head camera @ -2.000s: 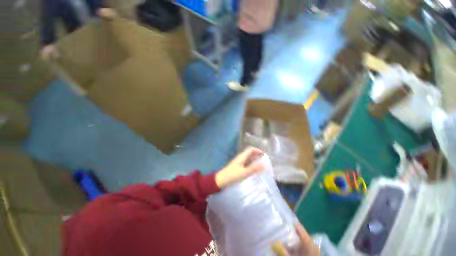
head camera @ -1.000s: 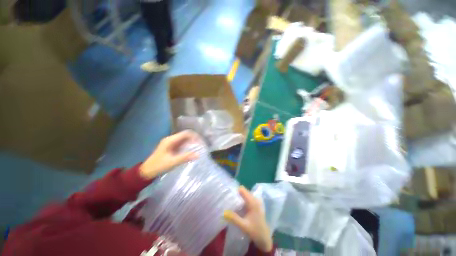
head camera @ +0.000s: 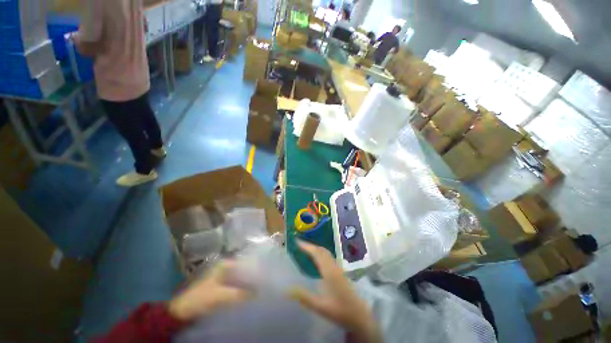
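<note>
A clear, whitish piece of air column cushion wrap [head camera: 268,301] is in front of me at the bottom, blurred. My left hand [head camera: 213,295] holds its left side. My right hand [head camera: 335,288] is at its right side with thumb and fingers spread; blur hides whether it touches. Something small and yellow shows at the right hand. An open carton [head camera: 201,184] beyond my hands holds several clear cushion pieces [head camera: 244,226]. The white air cushion machine [head camera: 367,218] stands on the green bench [head camera: 308,167], with cushion film draped over its right side.
Yellow tape [head camera: 306,220] and scissors [head camera: 320,208] lie on the bench. A brown core tube [head camera: 309,130] stands farther back, near a film roll [head camera: 380,118]. A person [head camera: 124,74] stands at the left by another table. A black-lined bin [head camera: 462,288] is at the lower right.
The view has swung right and up, showing more of the room. The cushion wrap is now lower in view and blurred. My right hand's fingers are spread wider.
</note>
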